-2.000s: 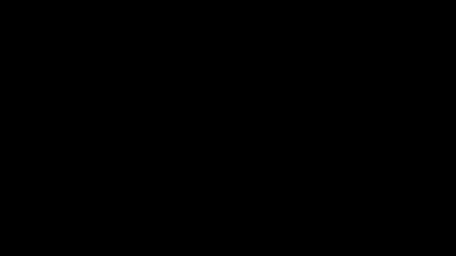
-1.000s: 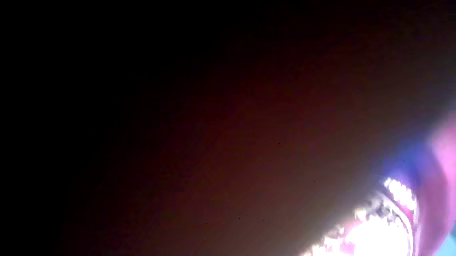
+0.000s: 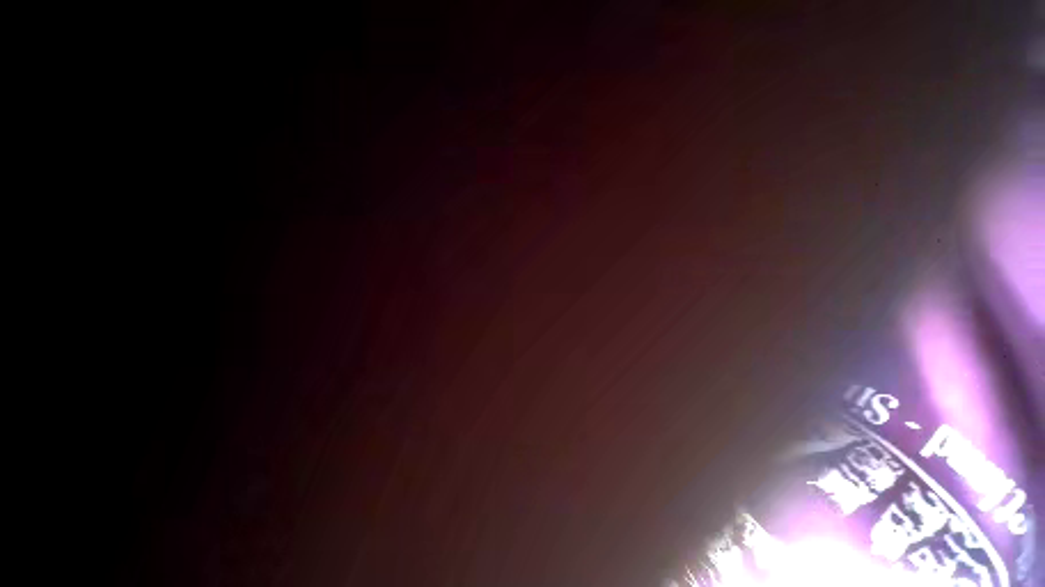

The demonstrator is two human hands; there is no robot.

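A very close, dark reddish-brown blur (image 3: 596,333) covers most of the view and fades to black on the left. It may be a hand or finger over the lens, but I cannot tell whether it is my left hand or my right hand. No clear hand outline or grip shows. No garment or table can be made out.
At the lower right is a glaring white-violet patch (image 3: 825,562) with a curved rim and pale lettering (image 3: 974,476), possibly a reflection. Blurred pink-violet shapes (image 3: 957,355) lie along the right edge.
The view was fully black, then a dark brown blur with a bright lower right corner appeared. Now the curved lettering is sharper and the pink shapes at the right have shifted.
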